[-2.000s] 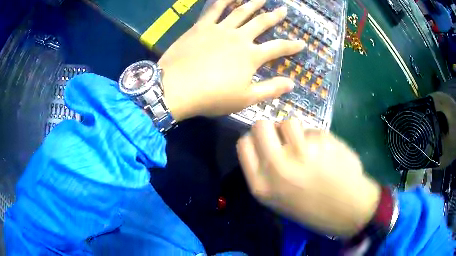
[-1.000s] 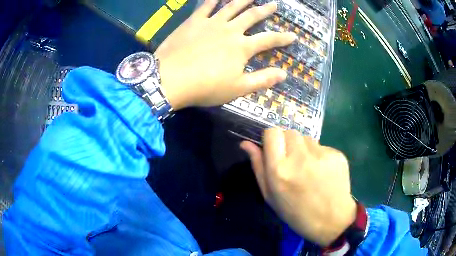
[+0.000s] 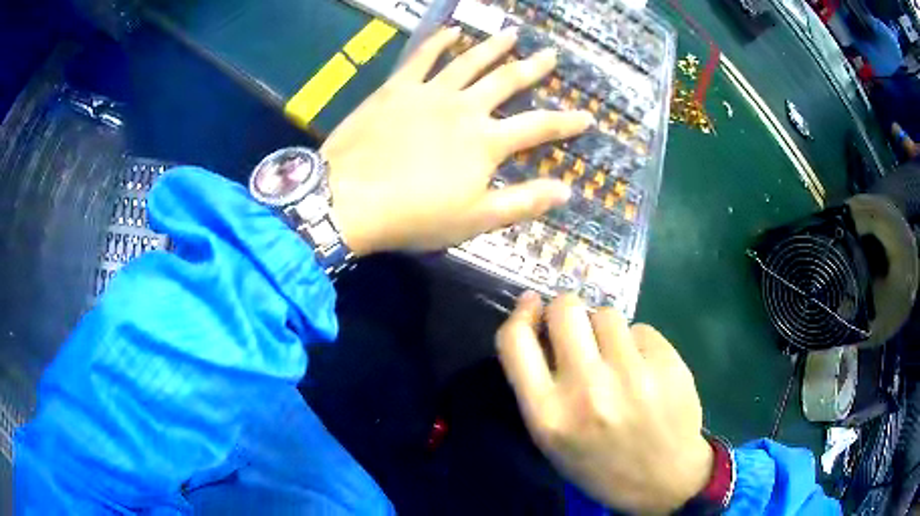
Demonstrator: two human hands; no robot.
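Note:
A clear blister tray (image 3: 646, 191) with rows of small orange-and-dark flex parts lies on the green bench, its near edge towards me. My left hand (image 3: 444, 151) is spread flat over the tray's left part, fingers apart, with a metal watch on the wrist. My right hand (image 3: 605, 393) is at the tray's near edge with fingers curled. A thin shiny sliver shows beside its fingertips; whether the fingers grip it or the tray edge is hidden.
A black fan (image 3: 812, 292) stands at the right beside a tan funnel (image 3: 893, 267), with a tape roll (image 3: 830, 383) below. Gold-orange scraps (image 3: 689, 109) lie beyond the tray. Yellow tape (image 3: 323, 89) marks the bench edge. Shiny clear trays (image 3: 50, 232) stand at left.
The view has shifted slightly, showing more of the tray's far end. My left hand stays spread on the tray. My right hand's fingers have moved from over the near row to the near edge.

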